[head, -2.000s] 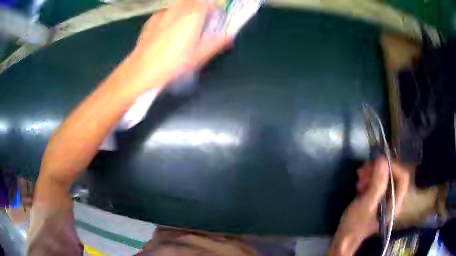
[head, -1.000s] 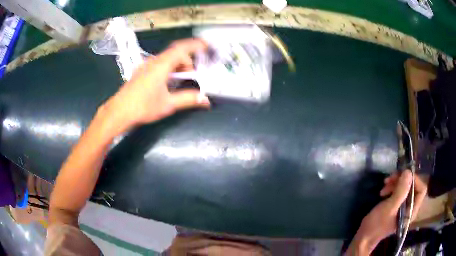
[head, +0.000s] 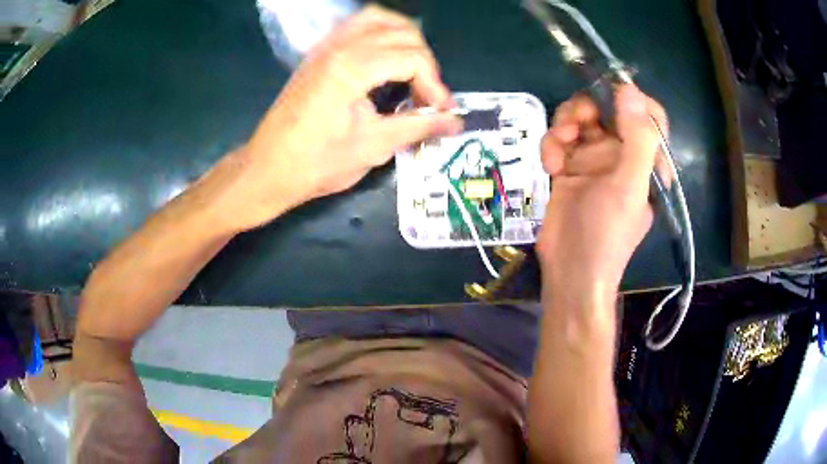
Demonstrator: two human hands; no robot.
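A white open socket housing (head: 408, 213) lies on the dark green mat below my left hand, with a green circuit board (head: 464, 220), a yellow block and thin wires inside. My left hand (head: 363, 118) grips the housing's upper left corner, and its fingers hide that corner. A white wire runs out over the housing's lower edge to brass contact strips (head: 491, 279). My right hand (head: 603, 145) holds a soldering iron (head: 594, 77) just right of the housing, its tip pointing up and left, away from the board. A pale tube loops beside the iron.
A clear plastic bag (head: 304, 27) lies beyond my left hand. A wooden-edged holder (head: 775, 213) stands at the right. A dark box with a pile of brass contacts (head: 757, 346) is at the lower right. The mat's front edge runs close to my body.
The housing has come nearer to me with my left hand and now lies lower in view. My right hand has moved in from the far right with the iron. The view has shifted too.
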